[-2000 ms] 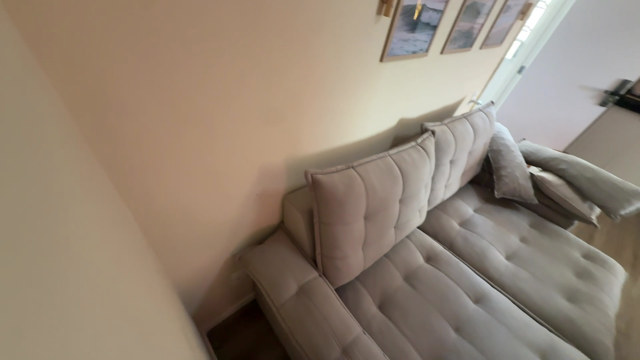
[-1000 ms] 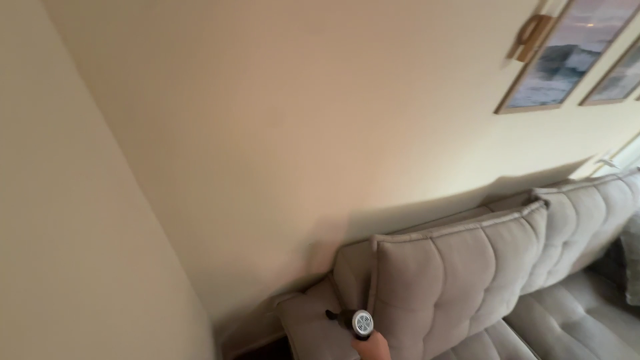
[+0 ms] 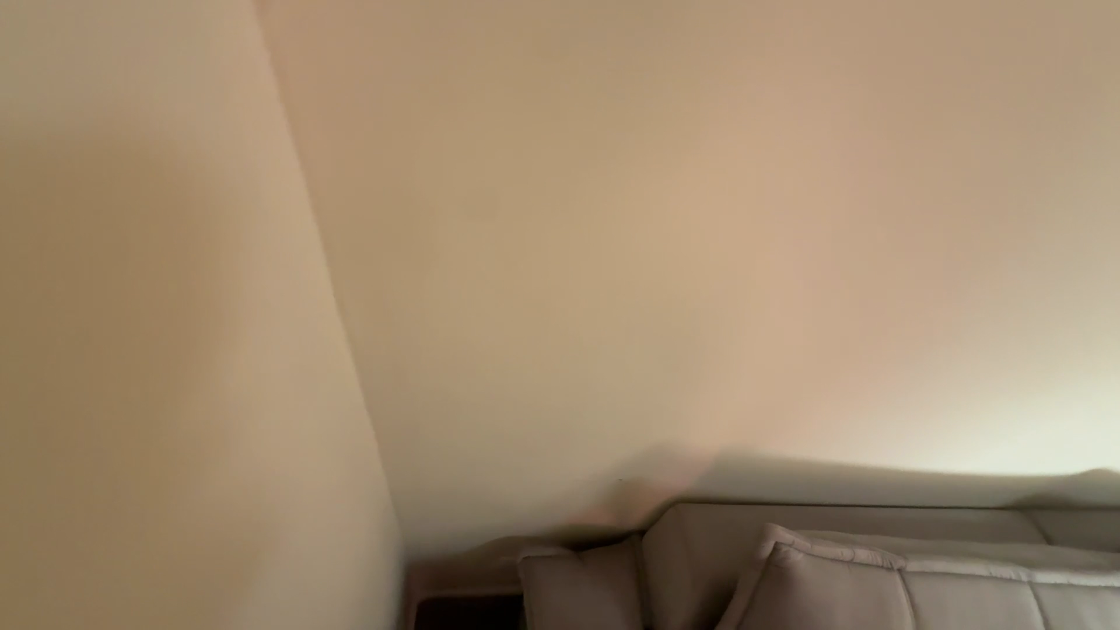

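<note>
Neither my left hand nor my right hand shows in the head view, so what they hold is hidden. A grey upholstered sofa (image 3: 840, 521) stands along the wall at the lower right. Its tufted back cushion (image 3: 954, 599) leans at the bottom right, and part of the armrest (image 3: 582, 591) shows to the left of it. The seat lies out of view.
Two beige walls meet in a corner at the left; the far wall (image 3: 612, 262) rises behind the sofa and the side wall (image 3: 175, 350) fills the left. A dark patch of floor (image 3: 468, 612) shows between the corner and the armrest.
A hand with a dark tool that has a round, light-coloured end was in view a second ago and is now out of sight. The view has swung left and up, away from the framed pictures.
</note>
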